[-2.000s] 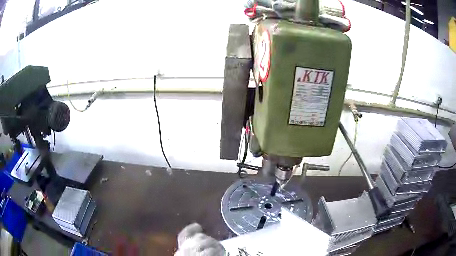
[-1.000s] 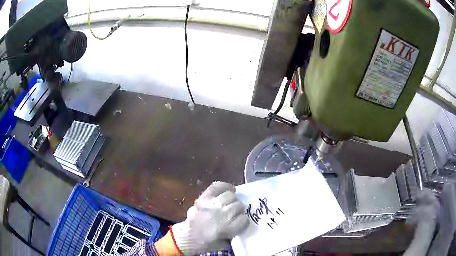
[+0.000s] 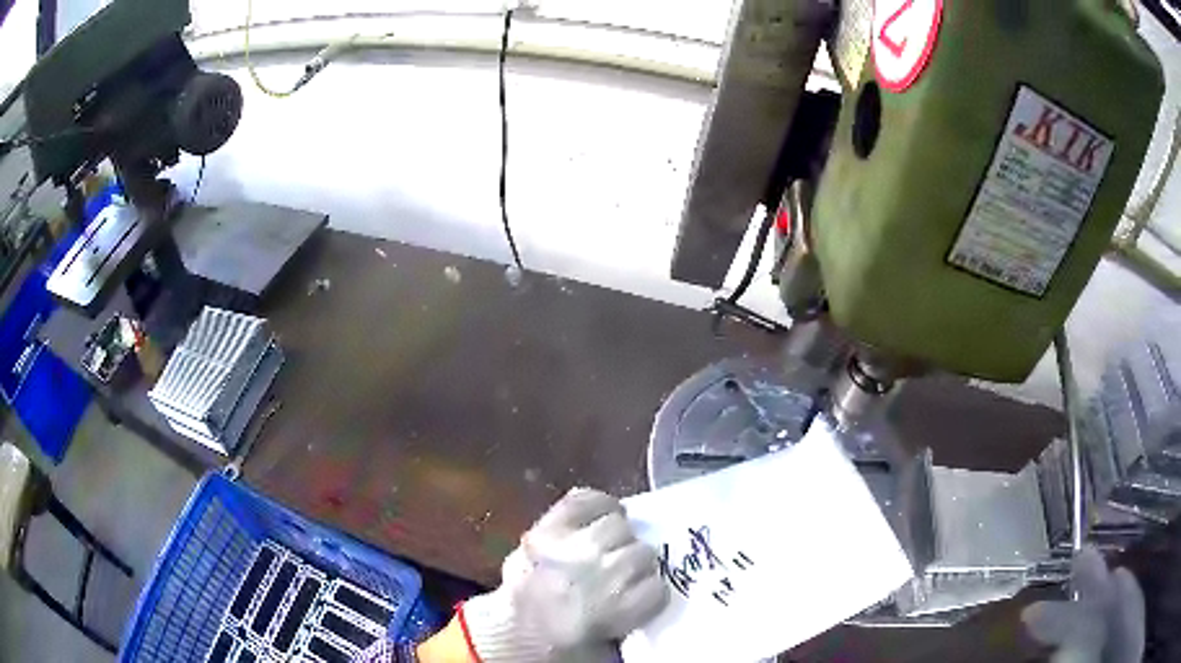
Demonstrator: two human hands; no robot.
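My left hand, in a white knit glove with a red cuff, grips the left edge of an aluminium housing. Its flat white face carries black handwriting. The housing lies over the front of the round slotted table, with its far corner by the chuck of the green drill press. My right hand, gloved and blurred, is at the lower right, near the lower end of the feed handle; whether it touches the handle is unclear.
A blue crate with packed housings stands at lower left. Stacked housings stand right of the round table, with more beyond. A small ribbed pile, a parts tray and a second drill are at the left.
The view has turned down and right over the last two seconds, bringing the crate into view. My right hand has come into view at the right. The housing stays at the table under my left hand.
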